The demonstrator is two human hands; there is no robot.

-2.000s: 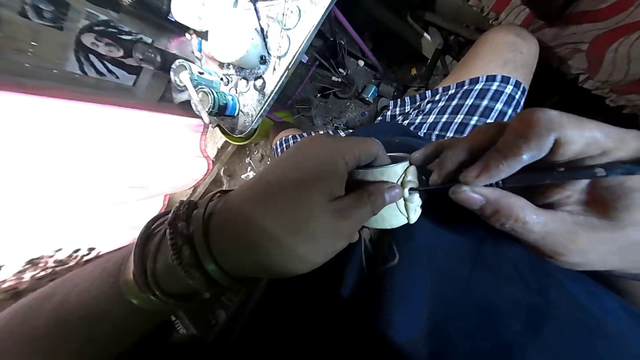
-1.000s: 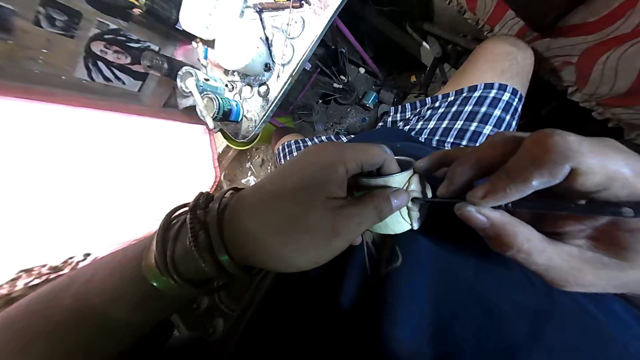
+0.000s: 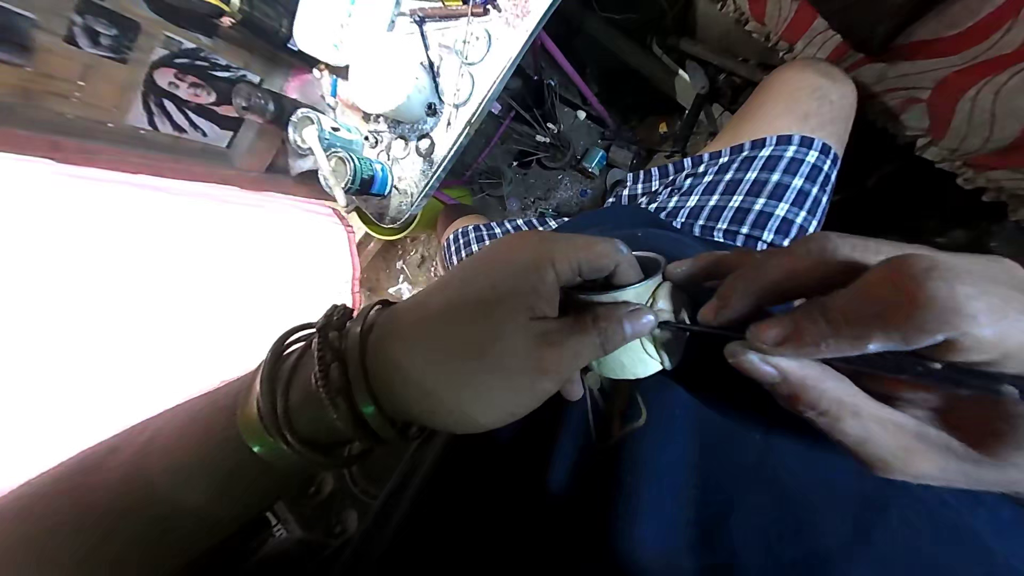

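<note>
My left hand (image 3: 496,336) grips a small pale cylindrical piece (image 3: 632,362) with a dark metal rim, its forefinger hooked into the open top and its thumb pressed on the outer wall. Raised, modelled shapes stand on the side of the piece that faces my right hand. Between the thumb and fingers of my right hand (image 3: 864,320) is a thin dark pointed tool (image 3: 704,329); its tip touches the raised part beside my left thumb. The far side of the piece is hidden, and its material cannot be told for certain.
A cluttered white table (image 3: 500,68) at the upper left bears tins (image 3: 360,174), rings of wire and a white rounded container (image 3: 400,88). Under its corner is a yellow-green basin (image 3: 400,230). Loose wires and a small blue tin (image 3: 594,161) lie beyond my knees. Red-patterned cloth (image 3: 960,80) hangs at the upper right.
The pale piece has been tilted in my left hand, so more of its open rim shows than two seconds ago. Both hands keep their holds, and the tool tip remains at the raised part.
</note>
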